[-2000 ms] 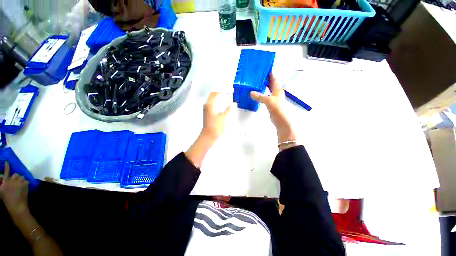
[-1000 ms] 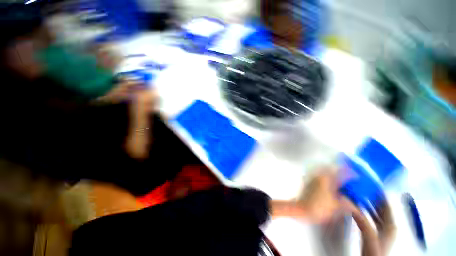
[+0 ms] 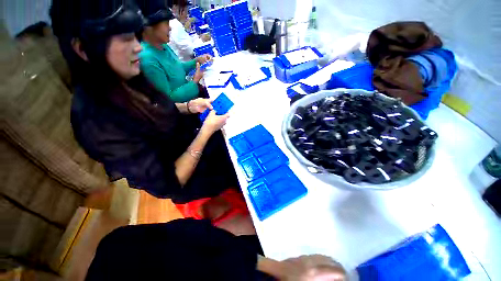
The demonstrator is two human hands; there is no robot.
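My left hand [image 3: 313, 269] is at the bottom edge, blurred and partly cut off; its fingers cannot be made out. A stack of blue trays [image 3: 420, 258] is beside it at the lower right, cut off by the edge. My right hand is out of the picture. Several blue insert trays [image 3: 276, 191] lie in a row along the table's near edge. A grey cable basin [image 3: 291, 148] heaped with black USB data cables [image 3: 362, 137] stands right of them.
Several people sit along the white table [image 3: 329, 219]; the nearest [image 3: 148, 126] holds a blue tray [image 3: 222, 103]. Retail boxes [image 3: 299, 63], a brown cloth [image 3: 404, 49] and an upright stack of trays [image 3: 228, 27] are at the back. Cartons [image 3: 44, 137] stand at left.
The view has swung left to the other people. The basin and tray row now appear further right. My right hand has left the picture, and my left hand is at the bottom edge.
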